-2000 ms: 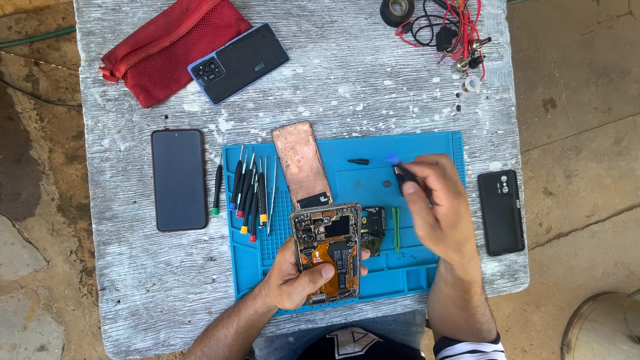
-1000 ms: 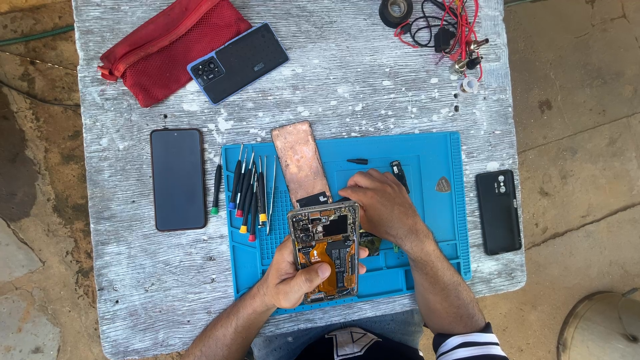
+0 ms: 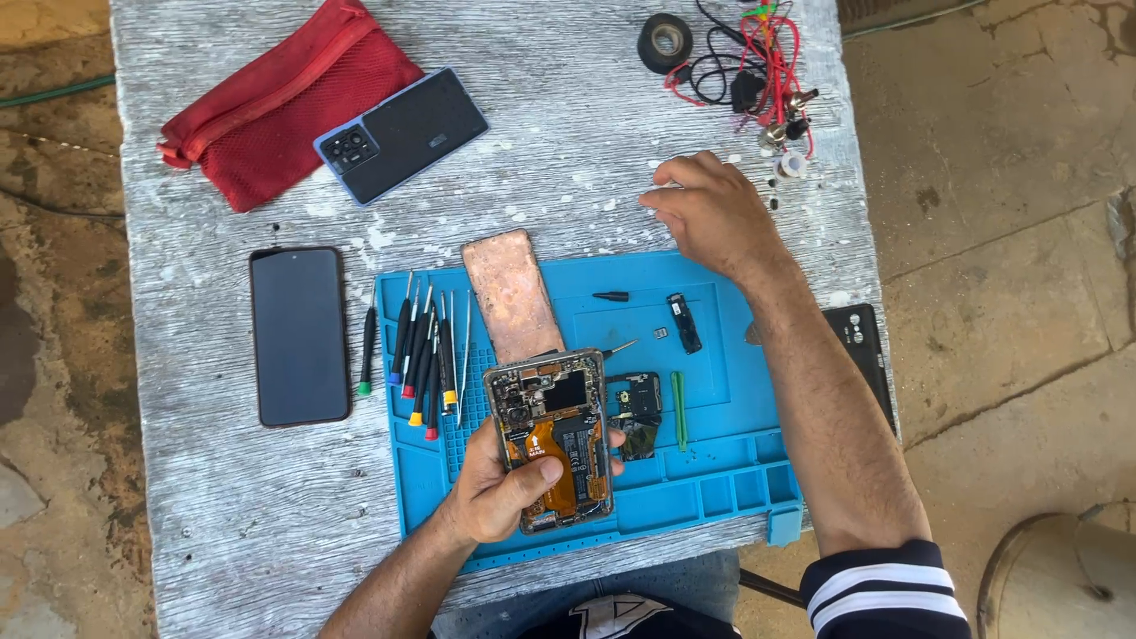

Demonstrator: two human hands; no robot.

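Note:
My left hand (image 3: 501, 497) grips an opened smartphone (image 3: 555, 444) with its circuit board, battery and orange flex cable exposed, thumb on the cable. My right hand (image 3: 710, 209) hovers past the far edge of the blue silicone repair mat (image 3: 532, 550), fingers bent and apart, with nothing seen in it. Beyond the opened phone lies a phone back panel (image 3: 510, 288) with a coppery surface. Right of it are a small screwdriver (image 3: 621, 348), partly hidden, a black phone module (image 3: 683, 324), a tiny metal part (image 3: 659, 334), a black camera-side cover part (image 3: 639, 399) and a green pry tool (image 3: 679, 411).
Several precision screwdrivers (image 3: 422, 355) lie on the mat's left. A dark-screened phone (image 3: 300, 337) is left of them. A red mesh pouch (image 3: 284, 98), a phone in a blue-edged case (image 3: 404, 138), black tape (image 3: 665, 43) and tangled red wires (image 3: 777, 62) lie farther back. A black phone cover (image 3: 865, 355) is at right.
My right hand has moved from beside the opened phone to beyond the mat's far edge. The black module now lies in plain view. My left hand still holds the opened phone.

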